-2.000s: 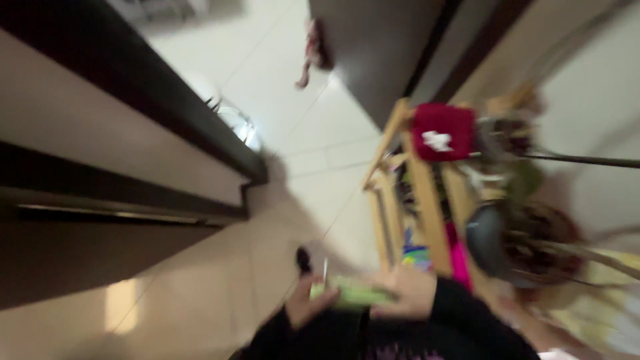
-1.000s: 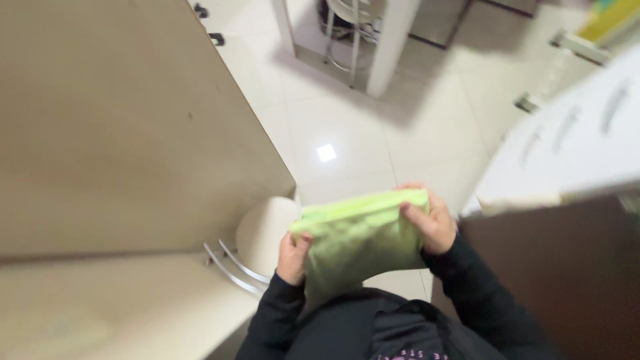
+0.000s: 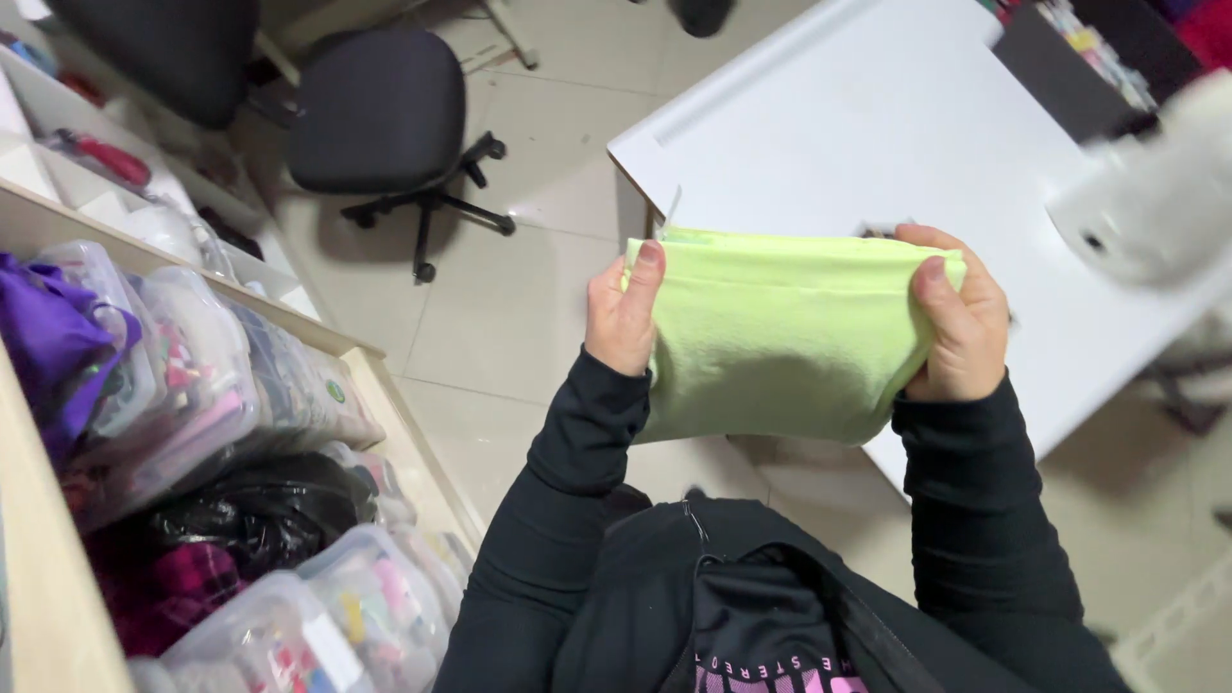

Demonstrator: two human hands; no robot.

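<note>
A lime-green piece of fabric (image 3: 780,337) is stretched between my two hands in front of my body. My left hand (image 3: 624,313) grips its upper left corner, thumb on top. At the upper right corner, my right hand (image 3: 958,318) pinches the cloth between thumb and fingers. The fabric looks folded along its top edge, where a thin pale strip (image 3: 673,207) sticks up near my left thumb. Its lower part sags toward me. The fingers behind the cloth are partly hidden.
Ahead and right stands a white table (image 3: 828,115) with a white machine-like object (image 3: 1145,202) and a dark organizer (image 3: 1078,67). A black wheeled chair (image 3: 377,111) is at upper left. On the left, wooden shelving (image 3: 371,375) holds clear plastic bins (image 3: 279,626) and a purple cloth (image 3: 48,337).
The view has moved from a passage with a wooden rack to the white table and shelving. The green fabric is held in both hands throughout, and is spread wider than two seconds ago.
</note>
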